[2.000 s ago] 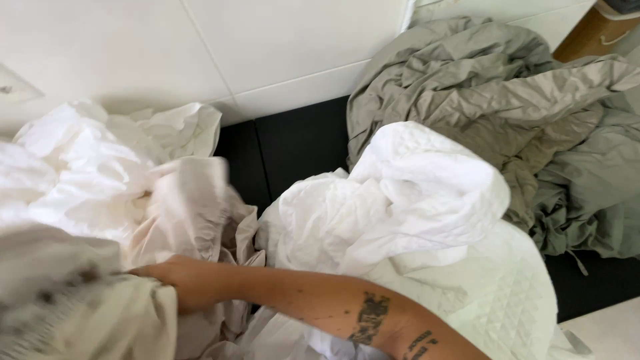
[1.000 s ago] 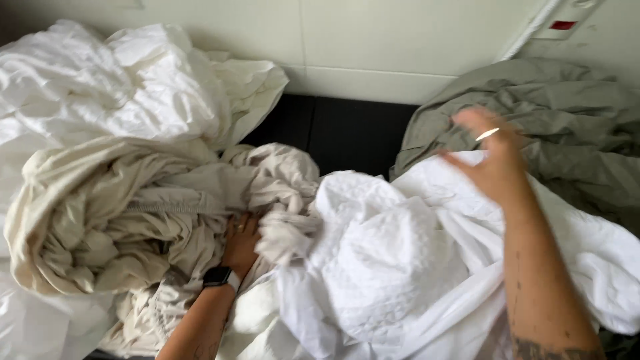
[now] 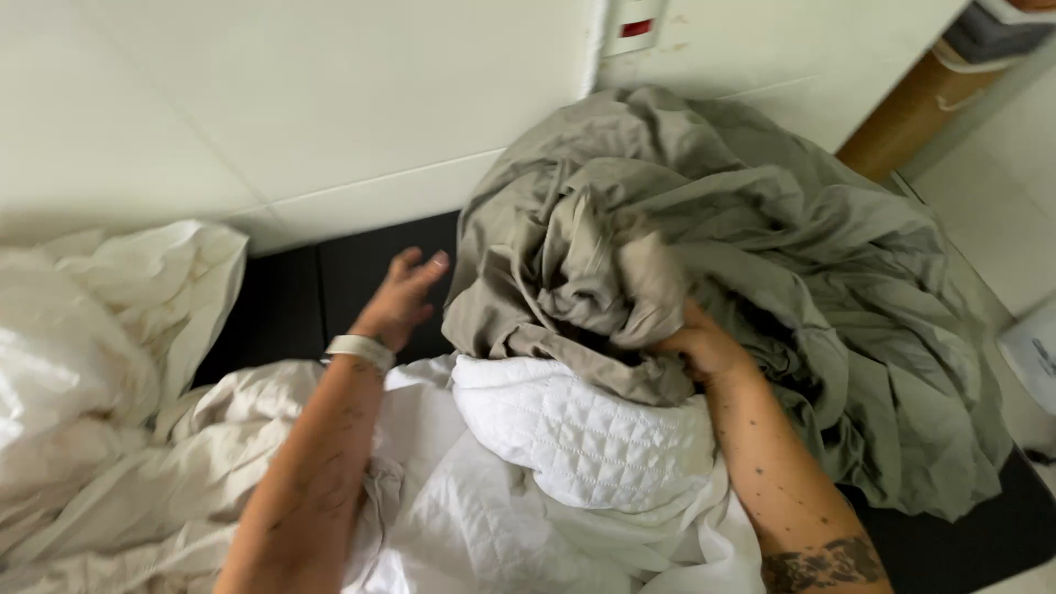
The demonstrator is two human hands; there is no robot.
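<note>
My right hand point(image 3: 705, 342) grips a bunched fold of the grey-green fabric pile point(image 3: 784, 214), its fingers partly hidden by cloth. Left of that pile, my left hand point(image 3: 400, 301) hovers over the black surface with its fingers apart and nothing in them. A white band circles the left wrist. Between my forearms lies a heap of white bedding point(image 3: 495, 511), with a white quilted piece point(image 3: 594, 437) on top, just below the grey cloth. Beige crumpled fabric point(image 3: 239, 445) spreads to the left of my left forearm.
White fabric point(image 3: 91, 322) is heaped at the far left. The black surface point(image 3: 276, 305) shows between the piles and meets a white tiled wall point(image 3: 330, 99). A wall plate with a red part point(image 3: 635, 31) sits above the grey pile. A brown container point(image 3: 924, 107) stands at the upper right.
My right hand, open above the white bedding a second ago, now has hold of grey cloth. My left hand has left the beige fabric. The view has shifted right.
</note>
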